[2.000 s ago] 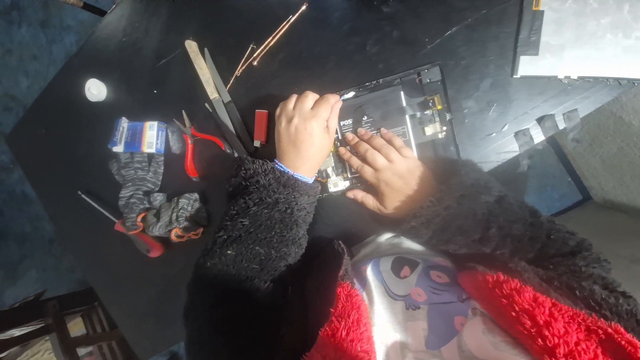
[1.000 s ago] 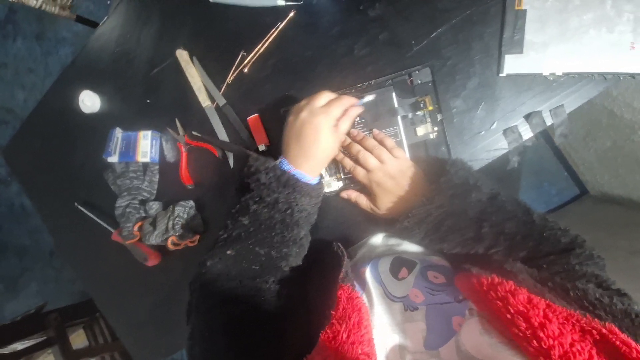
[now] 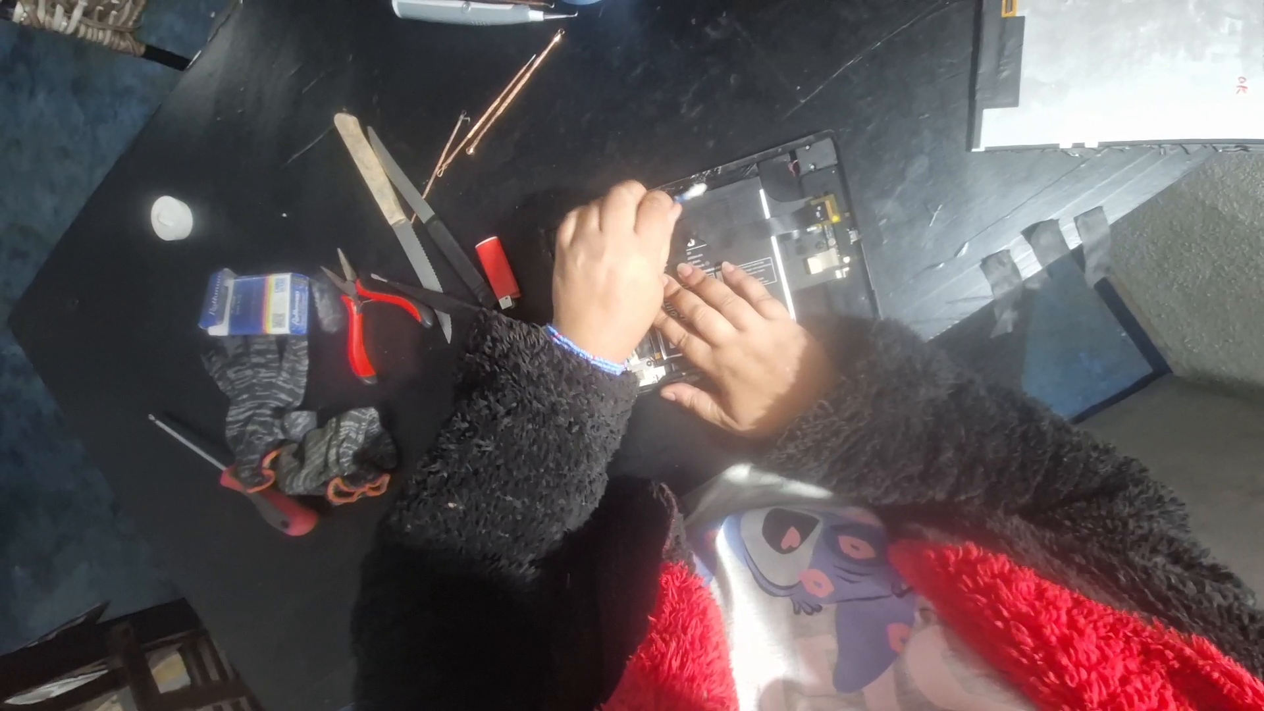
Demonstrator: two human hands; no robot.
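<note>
An opened tablet (image 3: 726, 217), its battery and circuit parts showing, lies tilted on the black table under both hands. My left hand (image 3: 612, 267), with a blue beaded bracelet at the wrist, is closed on a thin cotton swab (image 3: 694, 193); the white tip sticks out near the tablet's upper edge, and the rest is hidden by the fingers. My right hand (image 3: 746, 346) holds nothing that shows and rests flat over the tablet's lower middle, fingers spread. Just left of my left hand lies a red USB stick (image 3: 497, 268).
Left of the hands lie red-handled pliers (image 3: 358, 321), two knives (image 3: 395, 193), a small blue box (image 3: 257, 303), grey knitted gloves (image 3: 262, 390), a red-handled screwdriver (image 3: 281, 509) and a white cap (image 3: 172, 218). Copper-coloured wires (image 3: 504, 99) lie above. A display panel (image 3: 1136, 79) is at upper right.
My left hand has shifted and turned over the tablet, and the swab's white tip shows beyond its fingers. My right hand stays on the tablet.
</note>
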